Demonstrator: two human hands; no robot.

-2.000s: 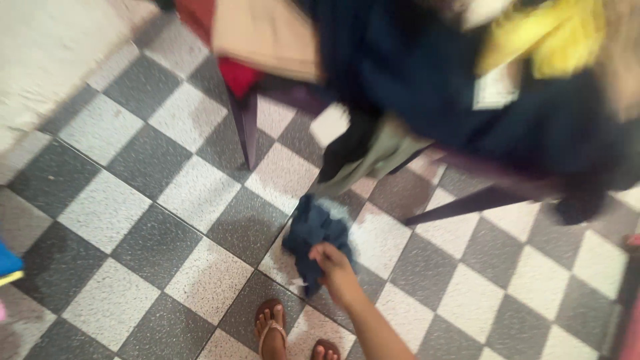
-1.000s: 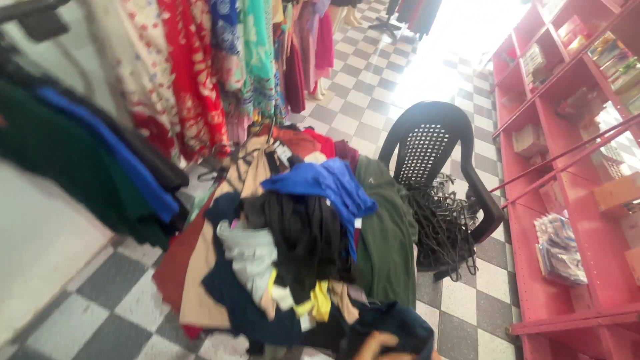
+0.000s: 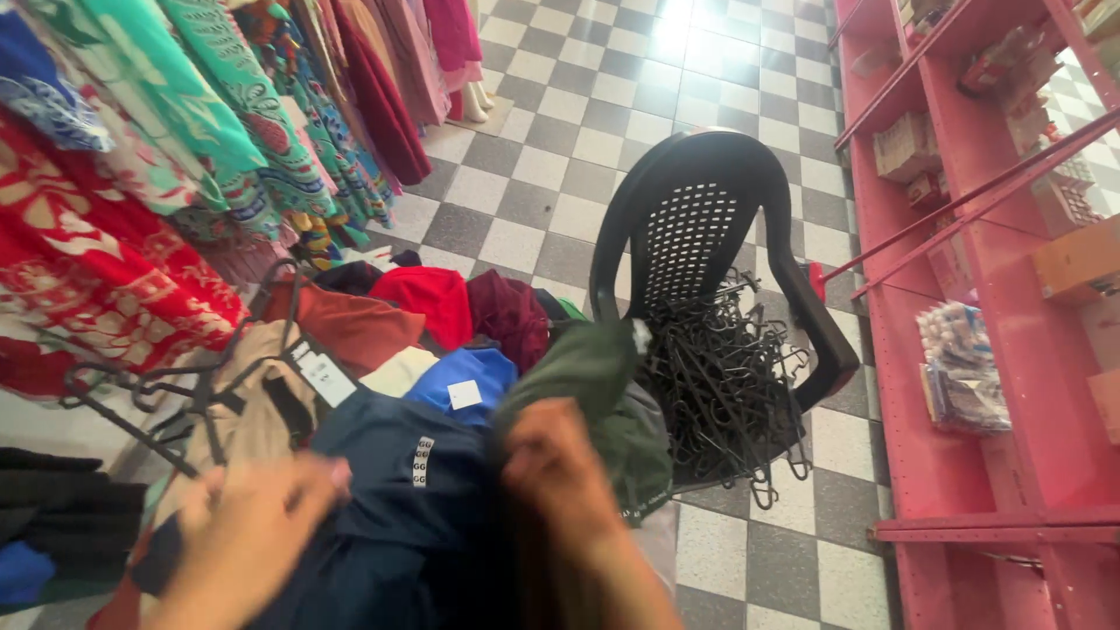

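Note:
Folded and loose clothes cover the surface before me. My left hand (image 3: 254,516) is blurred, over the left part of a navy garment (image 3: 376,464) that bears a size sticker strip; whether its fingers grip cloth cannot be told. My right hand (image 3: 547,472) is closed on a dark green garment (image 3: 573,367), part of which rises above the fist. Between the hands lies the navy cloth. Behind it are a blue garment (image 3: 472,376) with a white tag, a red one (image 3: 429,302), a maroon one (image 3: 507,319) and a rust-coloured one (image 3: 359,324). A beige garment (image 3: 271,385) lies at the left.
A black plastic chair (image 3: 691,149) holds a heap of black hangers (image 3: 726,385) beyond the pile. More hangers (image 3: 210,376) lie at the left. Patterned dresses (image 3: 210,114) hang at the upper left. Pink shelving (image 3: 989,297) with packaged goods stands along the right, over a checkered floor (image 3: 709,551).
Two seconds ago one hand held a dark blue cloth low over the floor. Now both hands are over the pile of clothes, and the view has swung up from the floor.

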